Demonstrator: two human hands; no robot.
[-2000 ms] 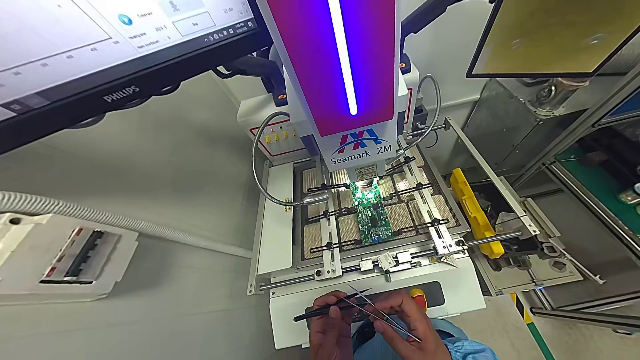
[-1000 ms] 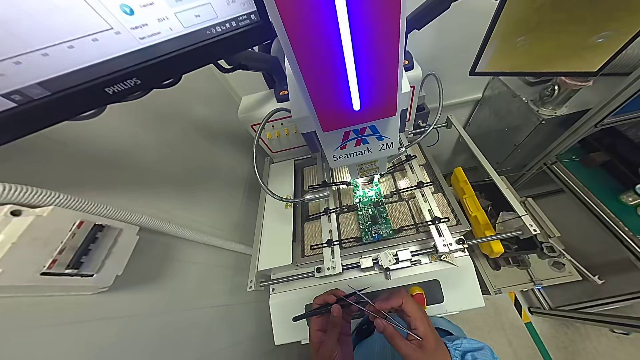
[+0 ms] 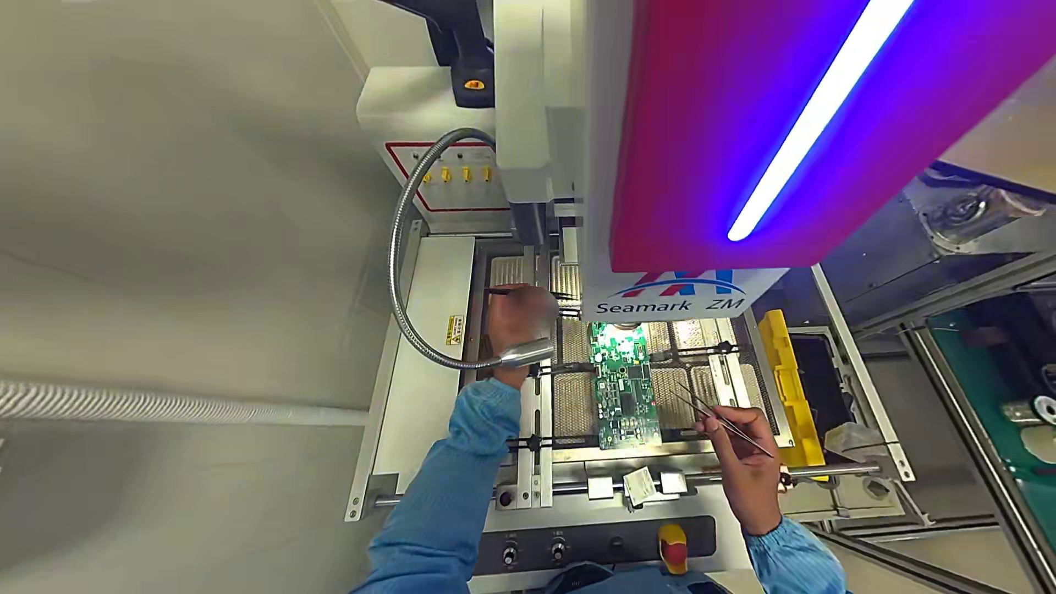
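Observation:
My right hand (image 3: 745, 458) holds metal tweezers (image 3: 716, 415), their tips pointing up and left, right of a green circuit board (image 3: 624, 396). That board lies on the perforated heater bed (image 3: 575, 402) of a Seamark ZM rework station (image 3: 685, 295), its upper end lit under the machine's head. My left hand (image 3: 521, 318) reaches over the bed's left rail, behind the tip of a flexible metal lamp (image 3: 528, 353). A thin dark tool (image 3: 503, 290) shows at its fingers; part of this hand is blurred, so the hold is unclear.
The lamp's gooseneck (image 3: 398, 247) curves left of my forearm. Along the front run a metal rod with small clamp blocks (image 3: 639, 485) and a panel with knobs (image 3: 558, 549) and a red and yellow emergency stop button (image 3: 673, 549). A yellow rail (image 3: 792, 388) stands at the right.
My hands were together in front of the machine; now they are apart, the left forward over the bed's left side, the right beside the board with the tweezers. The view has moved considerably.

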